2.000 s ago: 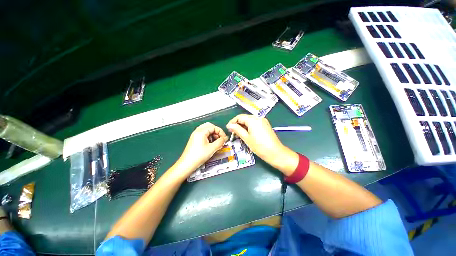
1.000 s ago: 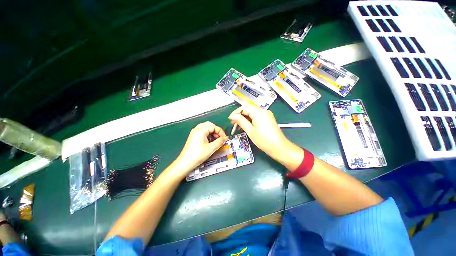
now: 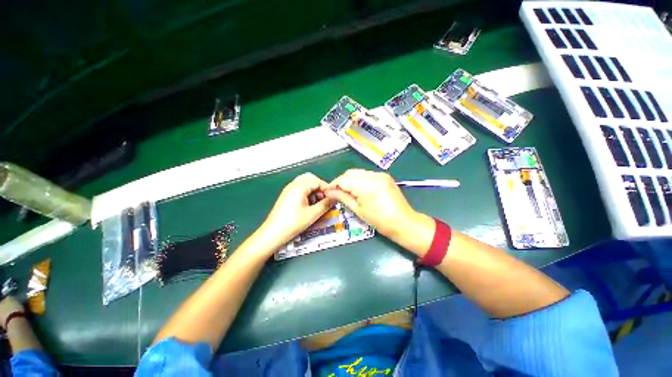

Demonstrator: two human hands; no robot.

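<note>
An open phone unit [image 3: 324, 237] lies tilted on the bench in front of me, with an orange strip and a green patch showing. My left hand [image 3: 298, 208] is over its upper left part, thumb and fingertips pinched together. My right hand [image 3: 368, 197] meets it there, its fingertips touching the left ones. The fingers hide whatever may be between them. A pile of black flex cables [image 3: 195, 255] lies left of the hands. Slim silver tweezers [image 3: 427, 183] lie on the bench right of my right hand.
Three open units [image 3: 429, 124] lie at the white strip [image 3: 243, 168]; another unit [image 3: 528, 197] lies at right. A white parts tray [image 3: 589, 110] is far right. A clear bag [image 3: 130, 254] lies left. The green conveyor carries units [image 3: 225, 115]. Another person's arm [image 3: 21, 330] is at lower left.
My right hand has moved down and left, so its fingertips now meet the left hand's. The units on the conveyor have moved right. The other person's arm reaches further in.
</note>
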